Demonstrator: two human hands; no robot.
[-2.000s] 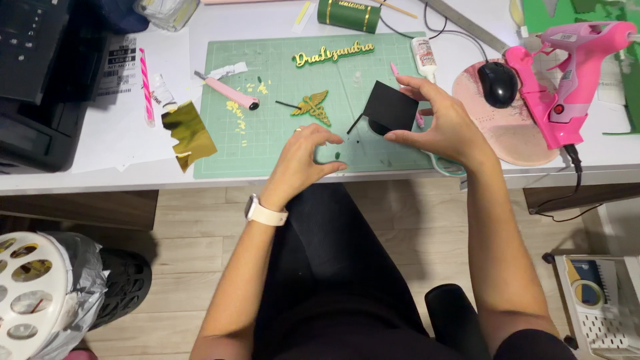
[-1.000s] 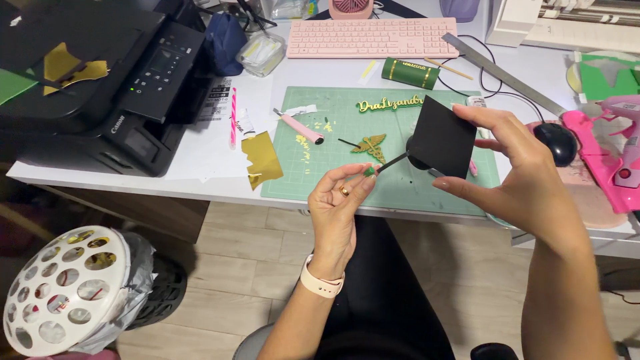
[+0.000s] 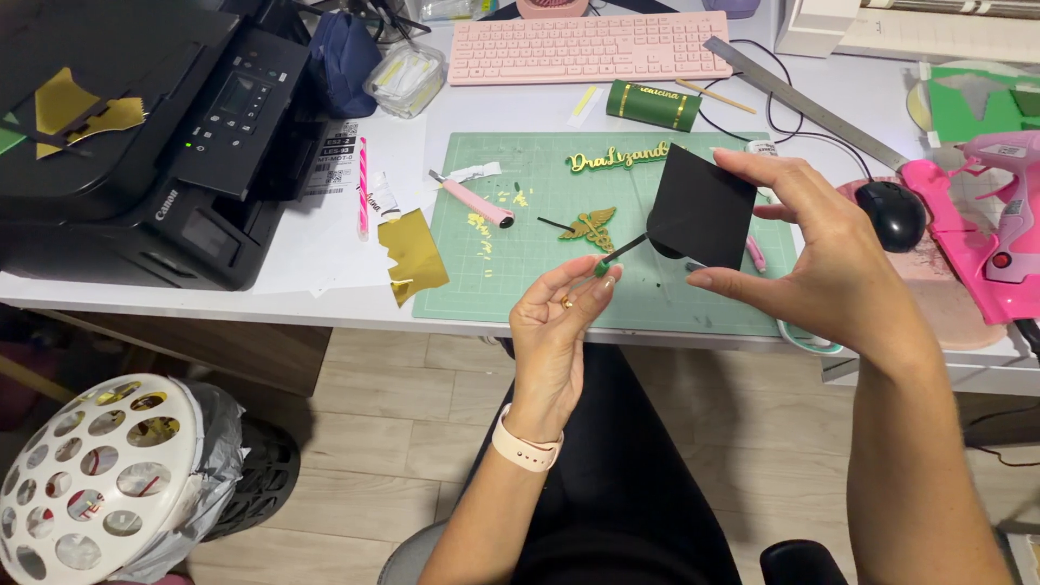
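Note:
A small black graduation cap of card or paper [image 3: 703, 211] is held up over the green cutting mat [image 3: 528, 292] by my right hand [image 3: 821, 252], fingers on its top edge and thumb at the bottom. From the cap a black strip [image 3: 626, 247] runs down to a small green piece [image 3: 601, 267], pinched between thumb and finger of my left hand [image 3: 561, 325]. Behind the hands, a gold winged-staff emblem [image 3: 595, 227] with a black stick lies on the mat, near gold and green cut-out lettering [image 3: 613, 157]. A pink craft knife [image 3: 478, 203] rests among yellow scraps.
A black Canon printer [image 3: 211, 154] stands left, near gold card [image 3: 413, 256]. Behind the mat are a pink keyboard [image 3: 589, 49], a green roll [image 3: 652, 106] and a metal ruler [image 3: 800, 104]. A black mouse [image 3: 890, 215] and pink glue gun [image 3: 987, 227] lie right. A white-lidded bin [image 3: 93, 479] stands below left.
My left hand was apart from the cap two seconds ago; it now pinches the green piece on the cap's strip. The cap has been raised and tilted. The view has shifted.

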